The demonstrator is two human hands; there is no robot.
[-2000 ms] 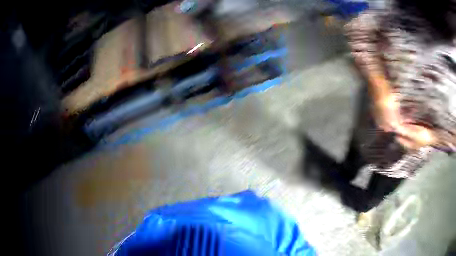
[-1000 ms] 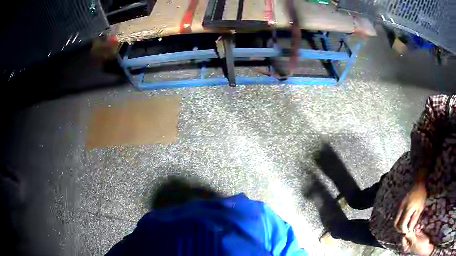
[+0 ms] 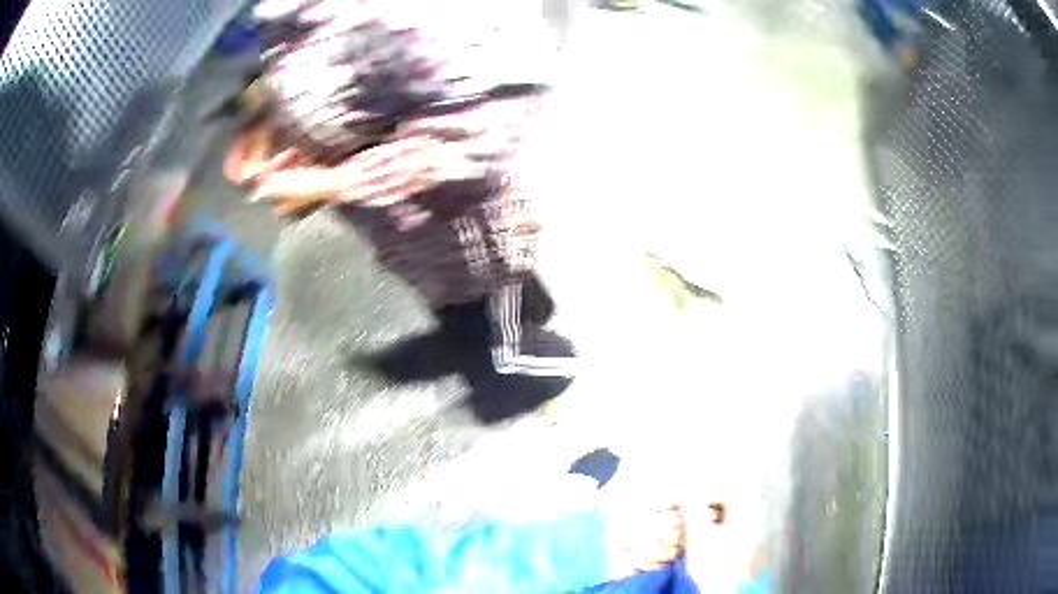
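A perforated metal panel (image 3: 986, 290) stands along the right side, with rows of small holes and a bright edge. Another perforated panel (image 3: 81, 104) is at the upper left. My blue clothing (image 3: 464, 563) fills the bottom middle. A small washed-out, brownish shape at its right end looks like my right hand (image 3: 664, 536); glare and blur hide its fingers and anything in it. My left hand is not in view.
A person in a patterned top (image 3: 395, 163) is close ahead, left of centre, with one arm stretched to the left. A blue metal frame (image 3: 249, 383) with boards stands at the left. Strong glare covers the grey floor (image 3: 325, 453) right of centre.
The view has swung to the right. The person has shifted from the right to left of centre, and the blue frame to the left side. The right panel and the hand-like shape now show.
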